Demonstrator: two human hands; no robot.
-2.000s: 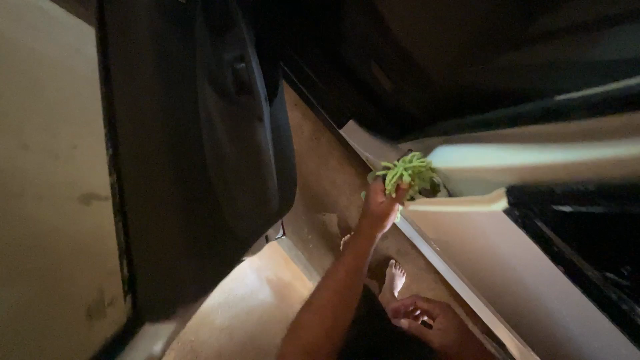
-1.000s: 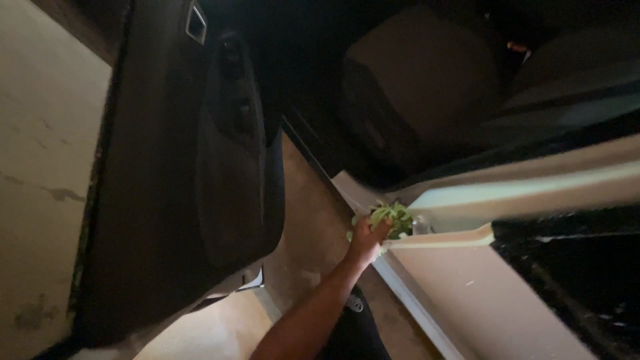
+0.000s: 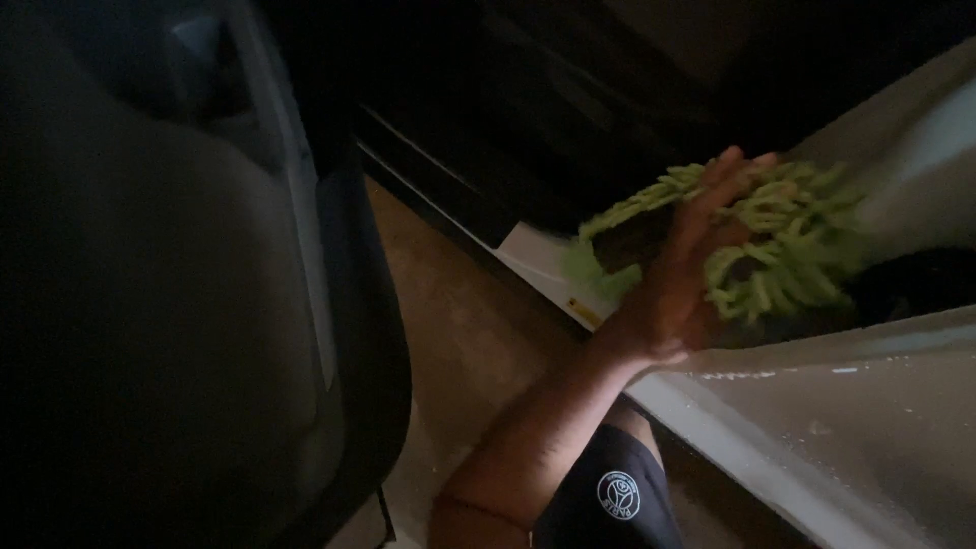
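My left hand (image 3: 686,267) reaches up from the bottom of the head view and holds a green chenille microfibre cleaning cloth or mitt (image 3: 785,252). Its strands hang out on both sides of the hand, and two fingertips show above them. Both the hand and the cloth are somewhat blurred. They are at the rear lower corner of a car's door opening, over the light-painted door sill (image 3: 534,255). Part of the sill and corner is hidden behind them. My right hand is out of view.
An open car door (image 3: 343,305) with dark inner trim fills the left side. The light body panel (image 3: 862,427) lies at lower right, with small shiny specks on it. Beyond the sill the car's interior is dark. My leg in dark shorts (image 3: 610,496) stands beside the sill.
My right hand, seen low in the oldest frame, has left the view. My left hand still holds the green cloth at the door opening. The view has moved closer.
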